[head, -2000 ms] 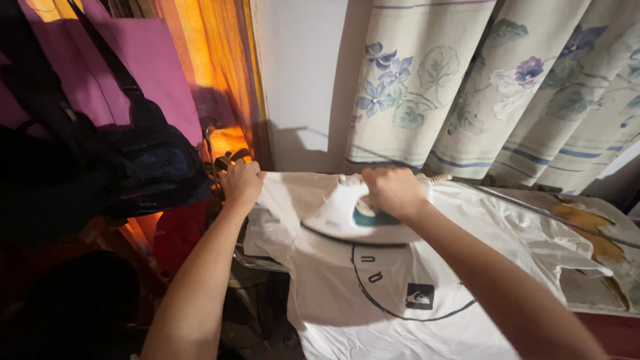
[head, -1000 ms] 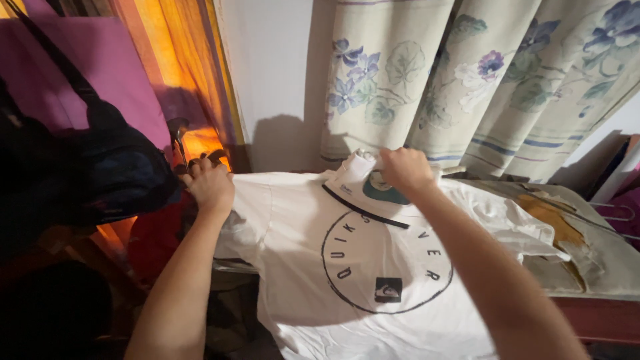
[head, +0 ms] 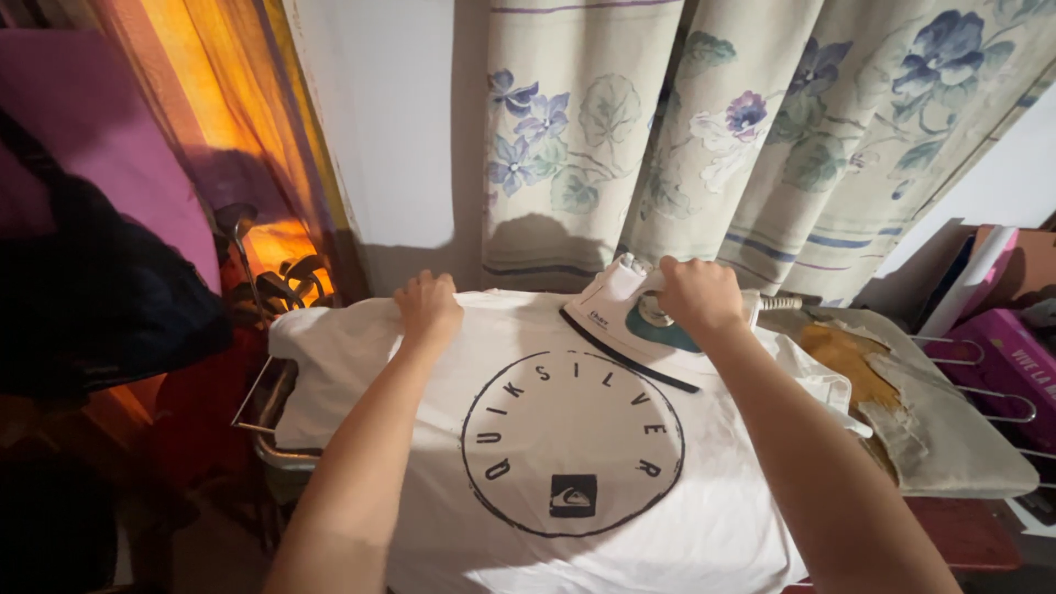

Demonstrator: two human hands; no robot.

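Observation:
A white T-shirt [head: 569, 412] with a round black printed logo lies over an ironing board [head: 965, 412]. My right hand [head: 701, 299] is closed around the handle of a white and teal Oster steam iron [head: 606, 318]. The iron rests near the shirt's far edge, above the print, its tip pointing left. My left hand [head: 429, 309] is on the fabric at the far edge, left of the iron; its fingertips are partly hidden, so whether they pinch the cloth is unclear.
Floral curtains [head: 577, 132] hang behind the board. A dark bag [head: 99, 289] and golf clubs [head: 289, 280] are at the left. The board's cover is torn at the right, beside a metal wire rack [head: 990, 400] and a purple box [head: 1002, 355].
My left hand has moved right along the shirt, away from the golf clubs. The iron's front, lower over the print two seconds ago, now sits nearer the far edge. The view has shifted.

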